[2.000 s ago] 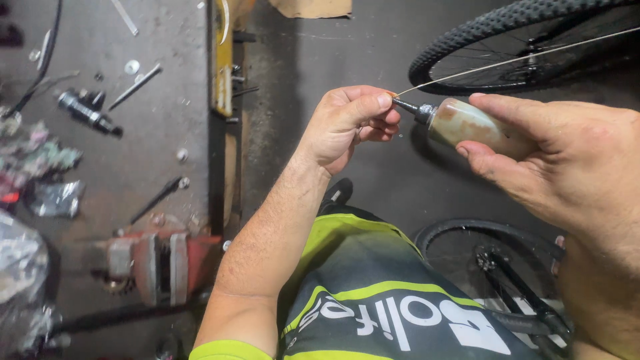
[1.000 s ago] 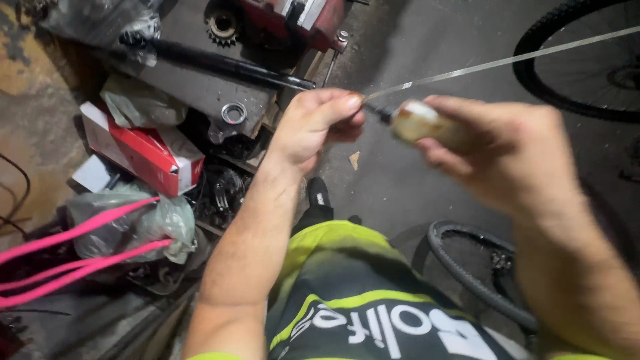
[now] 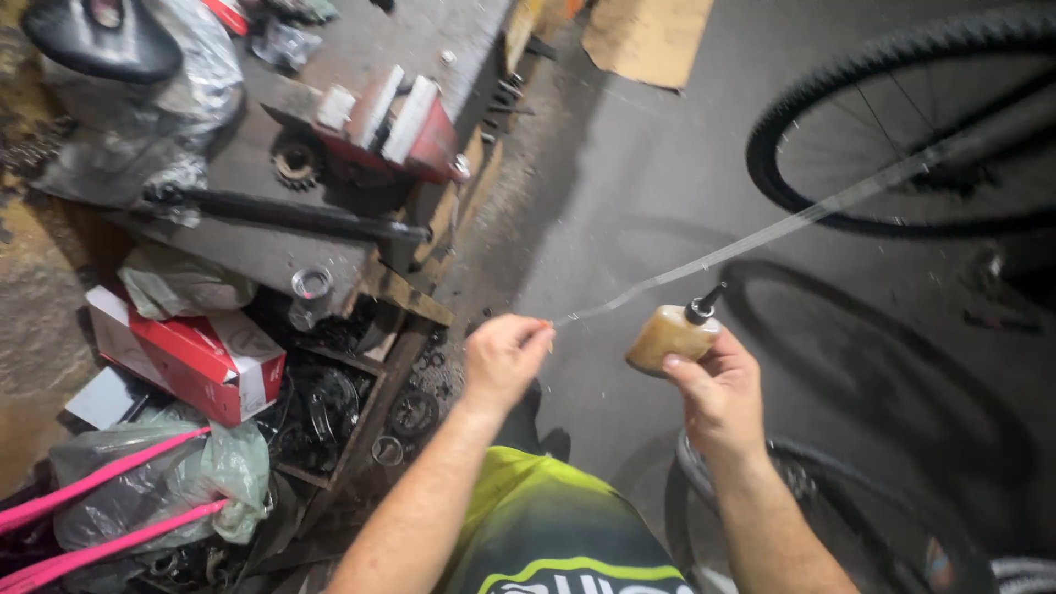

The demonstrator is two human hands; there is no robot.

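Between thumb and fingers, my left hand (image 3: 505, 360) pinches the end of a thin pale cable (image 3: 742, 241), which runs blurred up to the right past a bicycle wheel. A small orange bit shows at the fingertips. My right hand (image 3: 719, 392) grips a small squeeze bottle (image 3: 670, 337) with brownish contents and a black nozzle. Its nozzle points up and to the right, below the cable and apart from it. Both hands are over the floor, in front of my body.
A red bench vise (image 3: 404, 124), a black tube (image 3: 289, 216) and a sprocket (image 3: 297, 161) lie on the workbench at left. Below are a red and white box (image 3: 186, 355) and pink tubes (image 3: 107, 474). A bicycle tire (image 3: 767, 157) is at upper right, another wheel (image 3: 689, 487) lower right.
The bottle's nozzle, earlier at my left fingertips on the cable, has moved away to the right and now points up. My left hand still pinches the cable. The view has shifted considerably.
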